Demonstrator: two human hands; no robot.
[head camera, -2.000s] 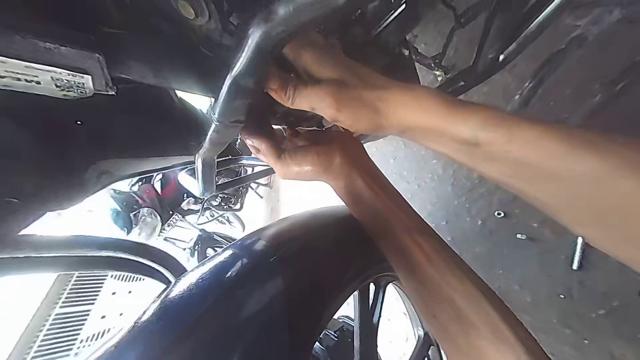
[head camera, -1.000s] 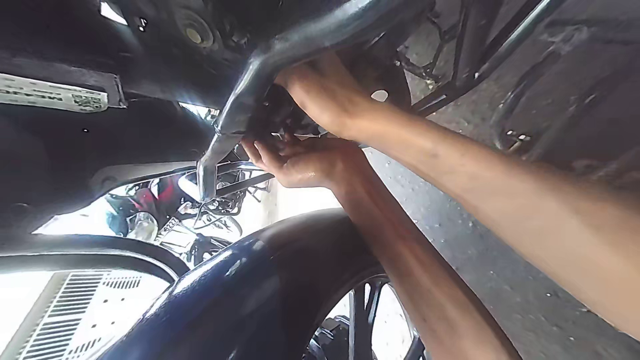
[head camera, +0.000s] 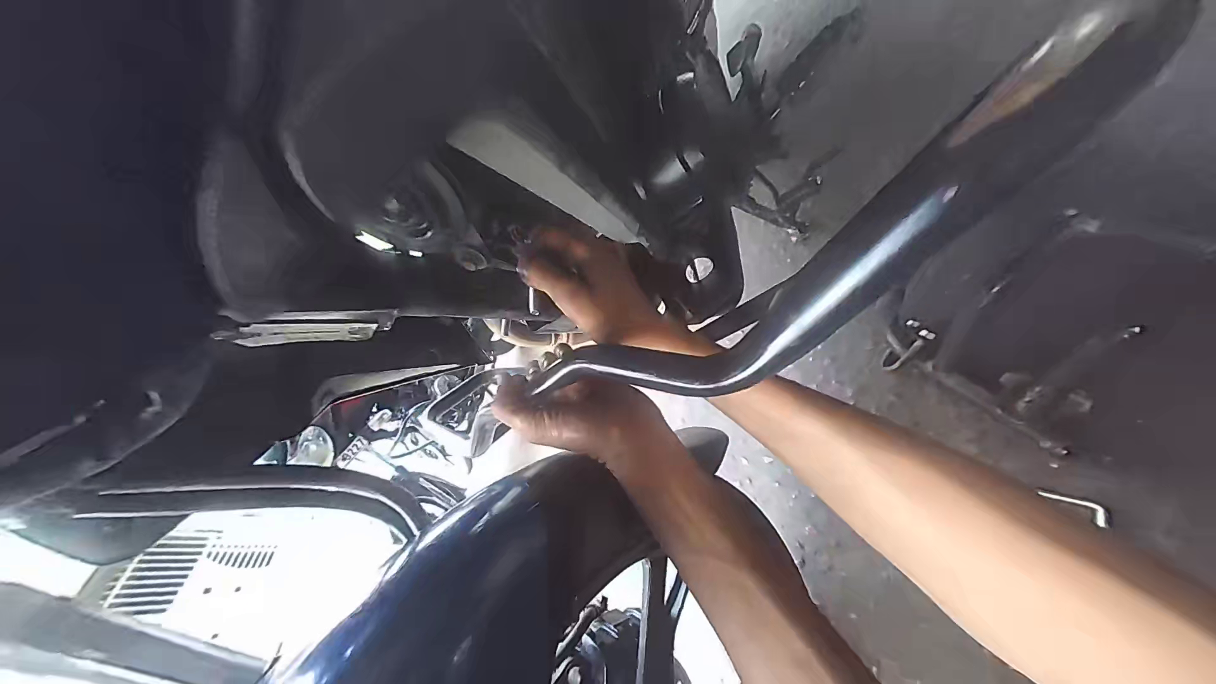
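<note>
My left hand (head camera: 579, 413) is at the bent lower end of a shiny metal tube (head camera: 845, 285), with its fingers curled. The tube crosses in front of part of this hand, so its hold is unclear. Above it, my right hand (head camera: 584, 285) reaches behind the tube into the dark underside of a motorcycle (head camera: 380, 104). Its fingers are bent among shadowed parts beside a black bracket (head camera: 717, 271) with a hole; what they touch is hidden. Below both hands curves a glossy dark blue fender (head camera: 456, 570).
The tube passes over my right forearm. A wheel spoke (head camera: 655, 617) shows under the fender. On the grey floor (head camera: 855, 589) at the right lies a bent metal rod (head camera: 1083, 503), like a hex key. Parked motorcycles (head camera: 408, 427) stand in the bright background, near a vented white panel (head camera: 209, 570).
The view has shifted a lot, and the tube now runs across the right side. My right hand, mostly behind the tube before, shows above it. My left hand is now at the tube's bent end.
</note>
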